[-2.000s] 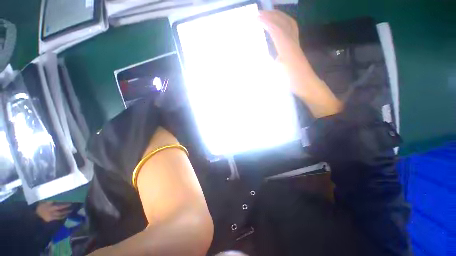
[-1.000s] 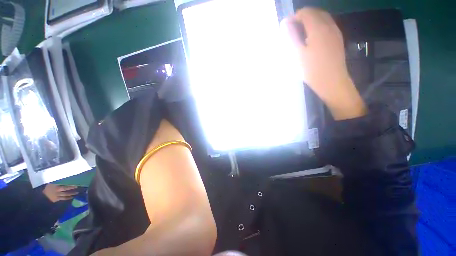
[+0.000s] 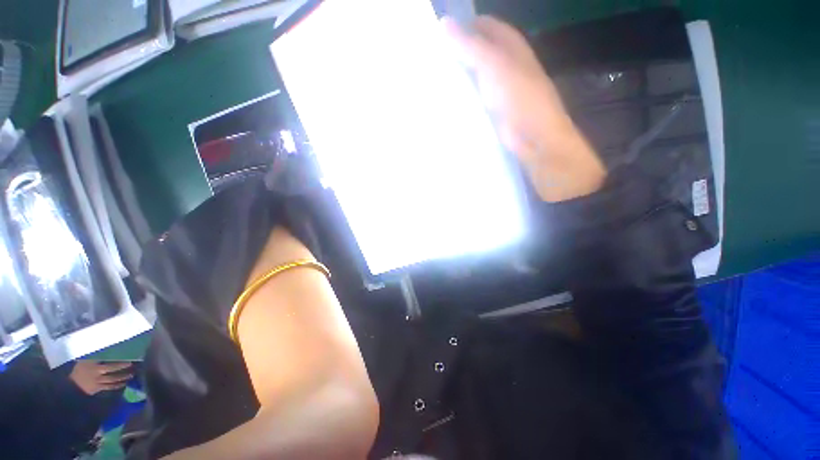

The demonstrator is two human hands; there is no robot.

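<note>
A lit tablet (image 3: 405, 135), its screen glaring white, lies slanted in the middle, its top leaning left. My right hand (image 3: 512, 99), somewhat blurred, grips its upper right edge; the fingertips are lost in the glare. A dark tablet (image 3: 620, 117) with a white label lies to the right, partly under my right arm, on a pale sheet. Another dark tablet (image 3: 243, 144) with reflections shows left of the lit one. My left arm wears a gold bracelet and bends sharply at the bottom; what seems the back of my left hand (image 3: 310, 386) shows, fingers out of view.
Tablets under shiny film (image 3: 45, 243) stand with pale sheets at the left. A tablet with a grey-white screen (image 3: 106, 31) lies at the upper left on the green mat (image 3: 773, 135). Blue crates (image 3: 778, 359) are at lower right. Another person's hand (image 3: 101, 375) shows at lower left.
The lit tablet has turned, its top swinging left, and my right hand has moved left with it. The whole view has also shifted a little. My left arm has kept its bent pose.
</note>
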